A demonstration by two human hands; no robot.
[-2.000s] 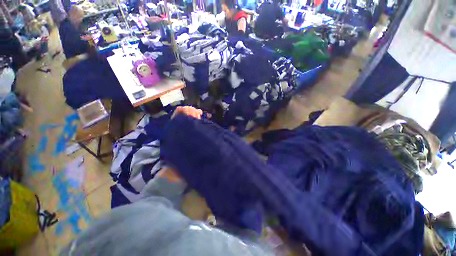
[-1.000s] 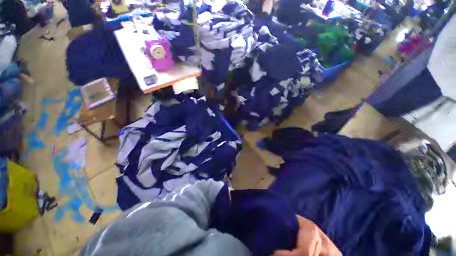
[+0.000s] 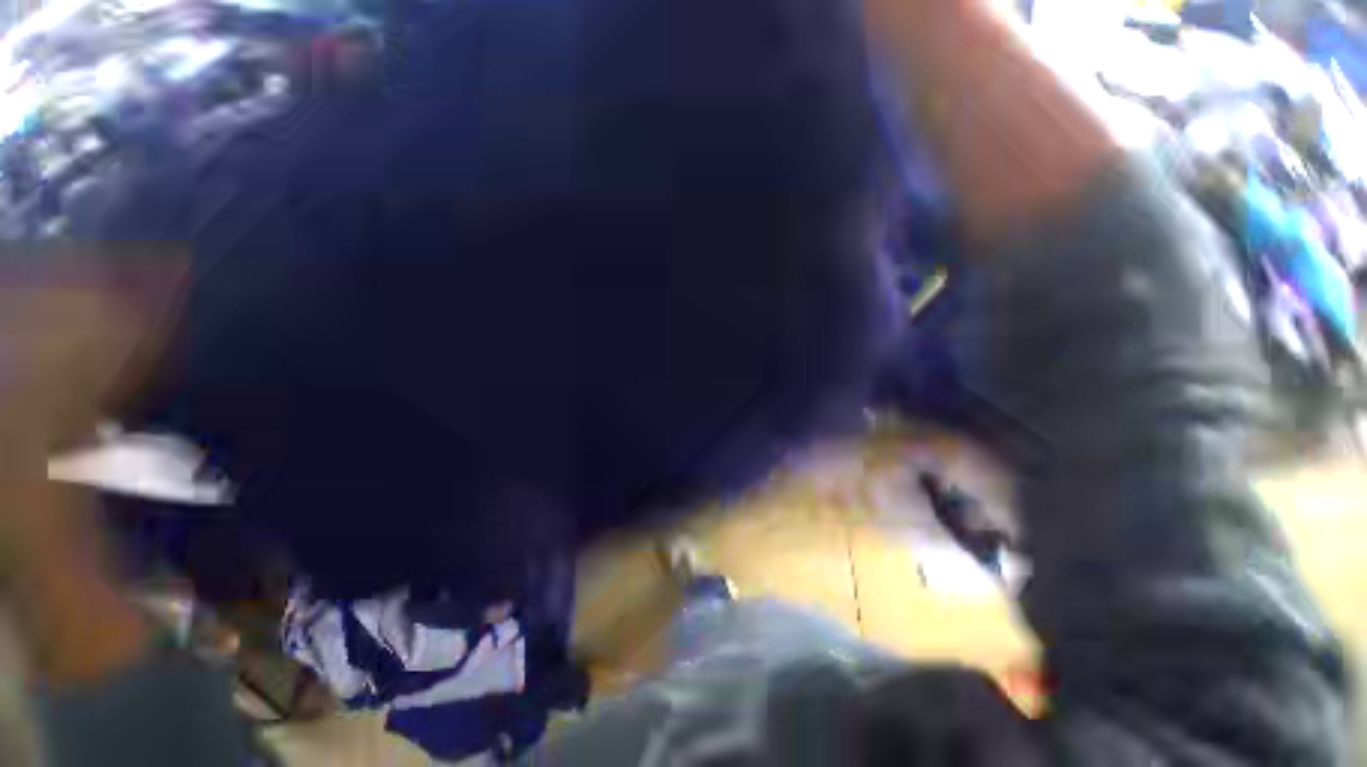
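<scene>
A navy garment (image 3: pixel 525 285) is spread up close before me and fills the upper left and middle of the view, strongly blurred. My left hand (image 3: pixel 90 322) is at its left side, blurred, and seems to hold the cloth; the fingers are not distinct. My right hand (image 3: pixel 945 60) is raised at the garment's upper right edge, partly cut off by the top of the picture, and seems to grip it. The grey sleeve shows below the right wrist.
A navy-and-grey bundle (image 3: pixel 427 652) lies low behind the garment. Tan tiled floor (image 3: pixel 795 547) shows at lower middle, with a dark scrap (image 3: pixel 967 517) on it. Blurred mixed cloth heaps (image 3: pixel 1259 150) stand at the upper right. A white item (image 3: pixel 143 468) shows at left.
The view has swung round, and the large navy pile is no longer visible. The navy garment has come up from low in front and is now spread between both raised hands.
</scene>
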